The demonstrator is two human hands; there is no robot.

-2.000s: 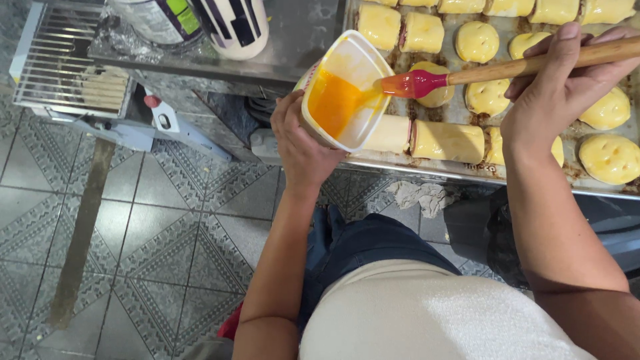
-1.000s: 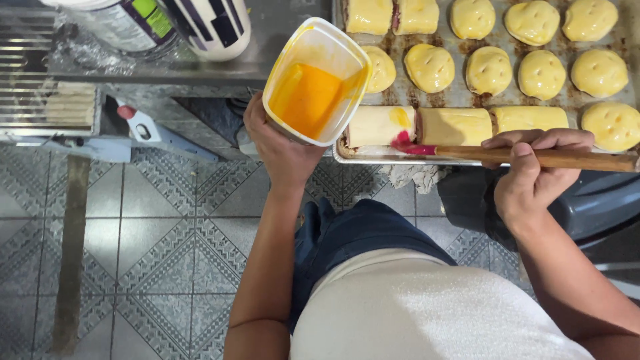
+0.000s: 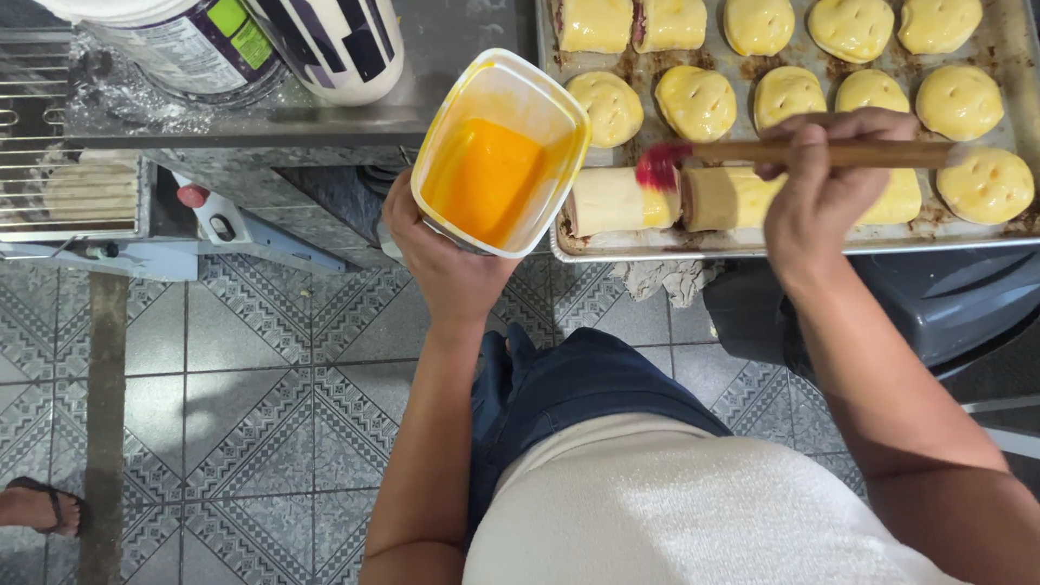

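My left hand grips a white plastic tub holding orange-yellow liquid, tilted left of the baking tray. My right hand is shut on the wooden handle of a pastry brush. Its red bristles, slightly blurred, are at the right end of the front-left pastry roll. That roll is mostly pale, with yellow glaze on its right end. Beside it lies another filled roll. Glossy round buns and more rolls stand in rows on the metal baking tray. My right hand hides part of them.
A labelled tub and a patterned container stand on the floury dark counter. A wire rack is at far left. A dark plastic bin sits below the tray. Another person's sandalled foot is at lower left.
The brush has gone from over the tub's rim to the front-left roll, where yellow glaze now shows on the right end. A sandalled foot has appeared at lower left.
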